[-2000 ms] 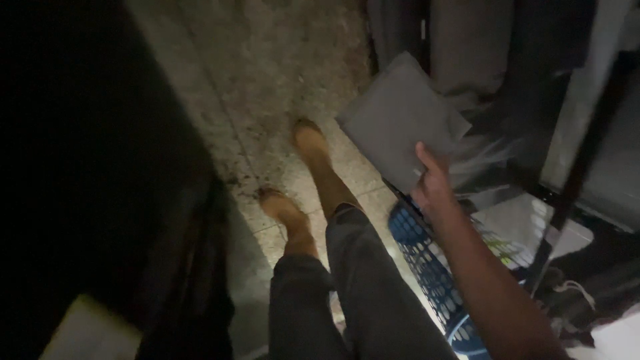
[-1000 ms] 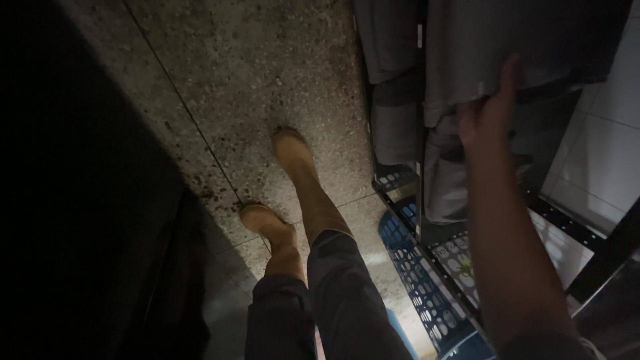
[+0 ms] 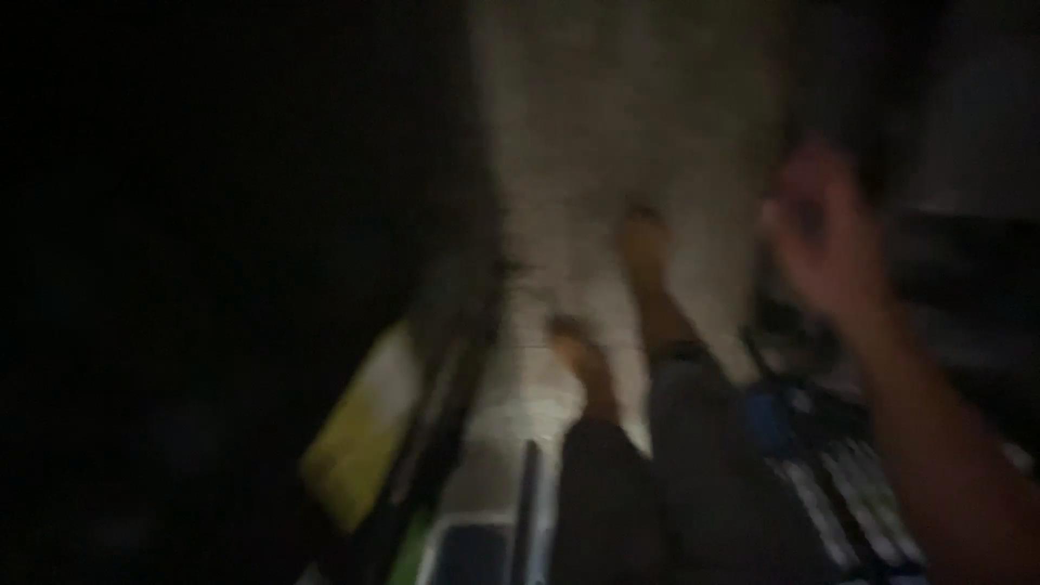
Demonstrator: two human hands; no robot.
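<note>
The view is dark and strongly blurred. My right hand [image 3: 825,227] is at the right, raised over the floor's edge, with its thumb and fingers apart and nothing visible between them. Dark fabric [image 3: 967,138] lies beyond it, too dim to make out. Below the hand, beside my forearm, is a blue and pale plastic basket [image 3: 772,418] with a slotted wall. My left hand does not show.
My bare feet [image 3: 646,244] stand on the speckled floor [image 3: 617,97]. A yellow and white object [image 3: 366,422] is at the lower left, beside deep shadow. A pale-rimmed dark container [image 3: 475,552] stands at the bottom.
The flat grey folded item held two seconds ago is no longer in my right hand. A second ago that hand was at the stacked grey fabric; now it is away from it. The view has shifted.
</note>
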